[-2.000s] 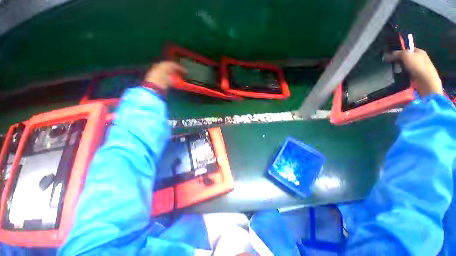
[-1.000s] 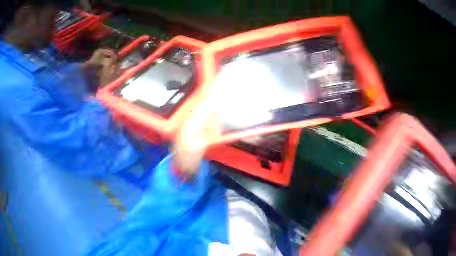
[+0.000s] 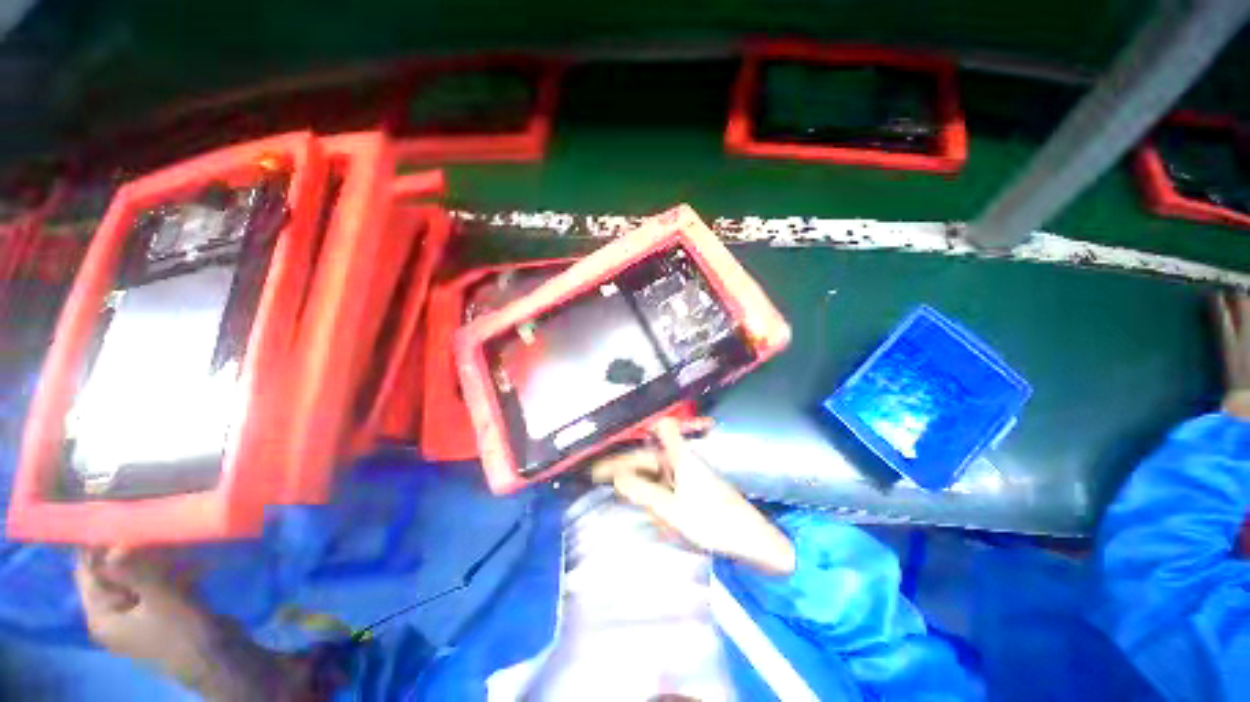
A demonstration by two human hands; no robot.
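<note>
An open tablet in a red-orange foam frame (image 3: 496, 436) lies tilted in front of me, over another red frame. A small dark patch shows on its silver area. My right hand (image 3: 692, 494) grips its lower edge; the fingertips are partly hidden. At left, a larger-looking framed tablet (image 3: 151, 370) leans at the front of several red frames. My left hand (image 3: 130, 603) is at that tablet's bottom edge, with its fingers partly hidden behind the frame. No tweezers are visible.
A blue parts bin (image 3: 932, 398) stands right of the centre tablet. Beyond the worn white edge (image 3: 823, 233) lie framed tablets, one at back centre (image 3: 850, 103). A grey post (image 3: 1117, 124) rises at right. Another person's hand (image 3: 1234, 343) and blue sleeve are at far right.
The view has swung back toward the bench. The framed tablet held close to the camera a second ago now seems to be at the left pile. My right hand is now at the centre tablet.
</note>
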